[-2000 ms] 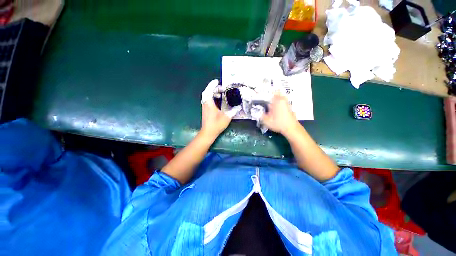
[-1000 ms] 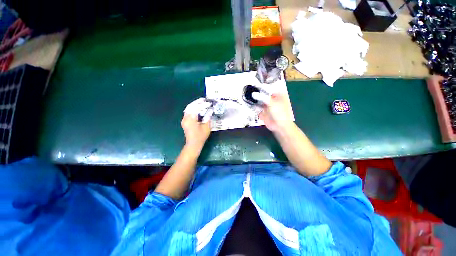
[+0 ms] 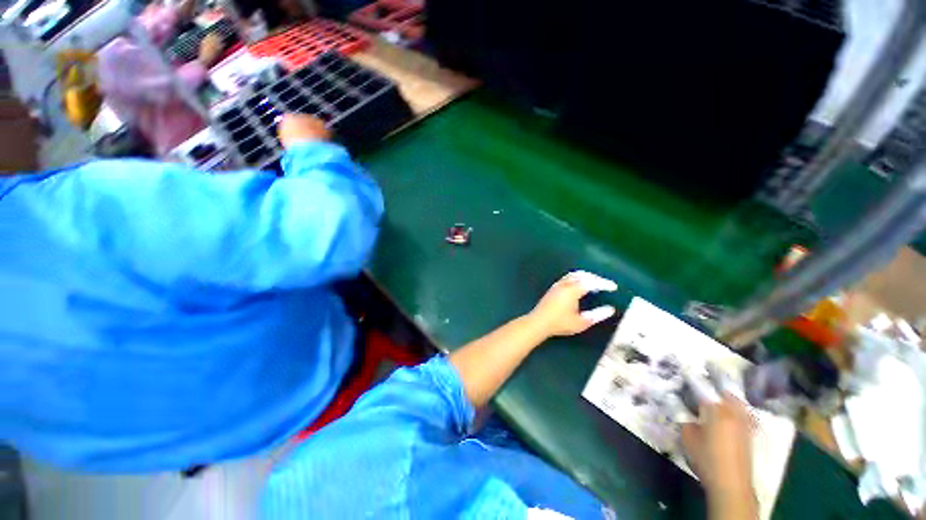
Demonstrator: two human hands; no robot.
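A small smartwatch unit (image 3: pixel 459 236) lies on the green bench, up and left of my left hand and apart from it. My left hand (image 3: pixel 574 305) is over the bench at the left edge of the white work sheet (image 3: pixel 621 383). Its white-covered fingertips are apart with nothing between them. My right hand (image 3: pixel 723 442) is blurred over the smudged sheet. Its fingertips merge with a grey-white blur, so I cannot tell whether it holds cloth or a unit. A blurred grey bottle (image 3: pixel 777 384) is at the sheet's upper right.
A person in a blue smock (image 3: pixel 173 274) stands at the left, one hand at a black compartment tray (image 3: pixel 305 107). A red grid tray (image 3: pixel 310 43) is behind it. A slanting metal post (image 3: pixel 838 274), an orange-yellow box (image 3: pixel 817 323) and a white wipe pile (image 3: pixel 885 396) are at the right.
The view has swung left. My left hand has moved off the sheet and its fingers have opened. The dark unit at my right hand no longer shows clearly. The neighbouring person now shows more fully.
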